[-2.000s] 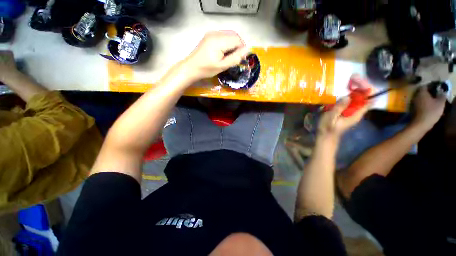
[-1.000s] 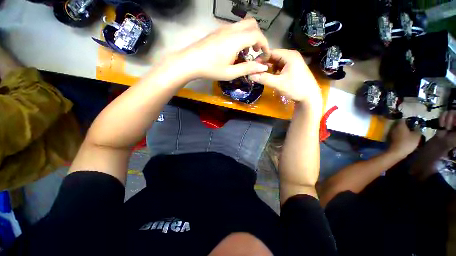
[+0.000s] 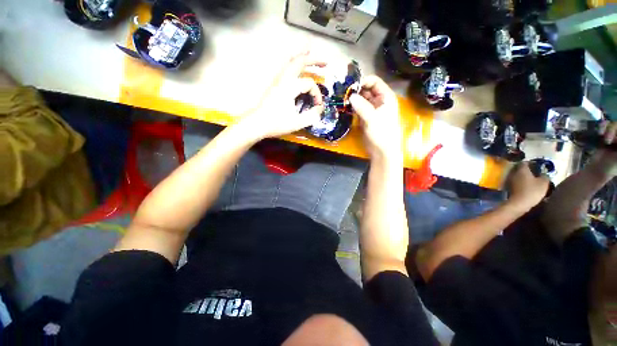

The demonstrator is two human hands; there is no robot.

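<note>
A black camera housing [image 3: 330, 126] with silvery parts inside sits on the orange tape at the bench's front edge. My left hand [image 3: 287, 100] is at its left side, fingers curled at the rim, with a small dark piece showing between them. My right hand [image 3: 376, 113] is at its right side, thumb and fingertips pinched on thin lead wires [image 3: 346, 101] above the opening. A shiny black part [image 3: 353, 71] stands just behind the housing, between the hands. The fingertips partly hide the inside.
A red tool [image 3: 423, 171] lies at the bench edge, right of my hands. Part-finished camera units [image 3: 166, 42] stand back left, and several more [image 3: 418, 44] back right. A pale metal-topped box [image 3: 333, 19] is behind. A person's hand [image 3: 528, 184] works at the far right; a brown sleeve [image 3: 40, 162] is left.
My right hand has left the red tool and come to the housing. Both hands have since moved lower and apart around it. The view has turned to the right.
</note>
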